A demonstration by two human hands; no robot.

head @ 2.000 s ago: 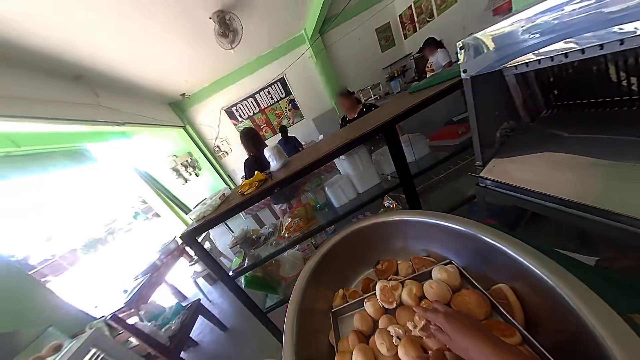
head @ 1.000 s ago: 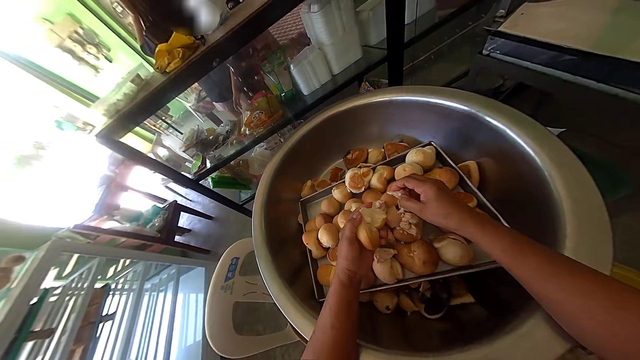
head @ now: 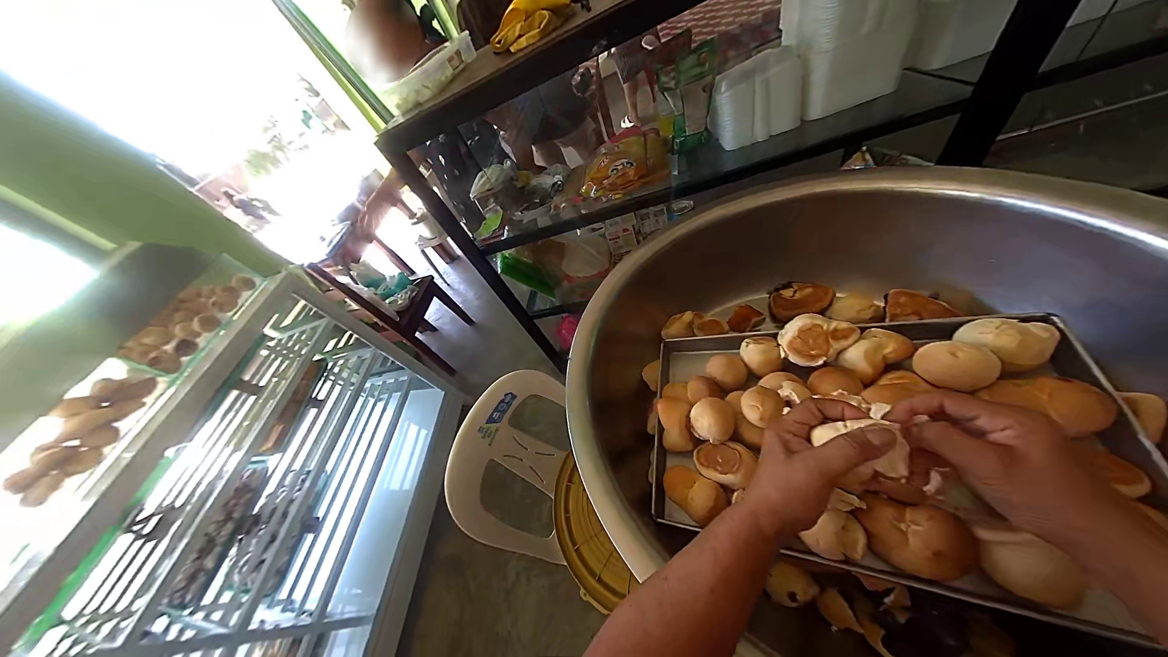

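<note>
A rectangular metal baking tray (head: pixel 1063 333) full of bread rolls lies inside a large round metal basin (head: pixel 876 214). Over the tray, my left hand (head: pixel 803 456) grips a torn bread roll (head: pixel 862 443) with its pale crumb showing. My right hand (head: pixel 995 447) is beside it, its fingertips pinched at the torn edge of the same roll. Round rolls (head: pixel 712 420), longer buns (head: pixel 917 537) and white torn bits lie around and under my hands. More bread pieces (head: pixel 800 299) rest in the basin beyond the tray, and darker pieces (head: pixel 844 611) lie below its near edge.
A pale plastic chair (head: pixel 465 465) and a yellow round plastic item (head: pixel 584 538) are left of the basin. A glass display case (head: pixel 392 547) with bread stands at the left. Behind is a dark-framed shelf (head: pixel 438 214) with packets and white foam containers (head: pixel 757 96). A person is partly visible at the top.
Two seconds ago only my right hand showed, on the rolls. Both hands were over the tray a second ago and are now close together at the torn roll. The view has swung down and left.
</note>
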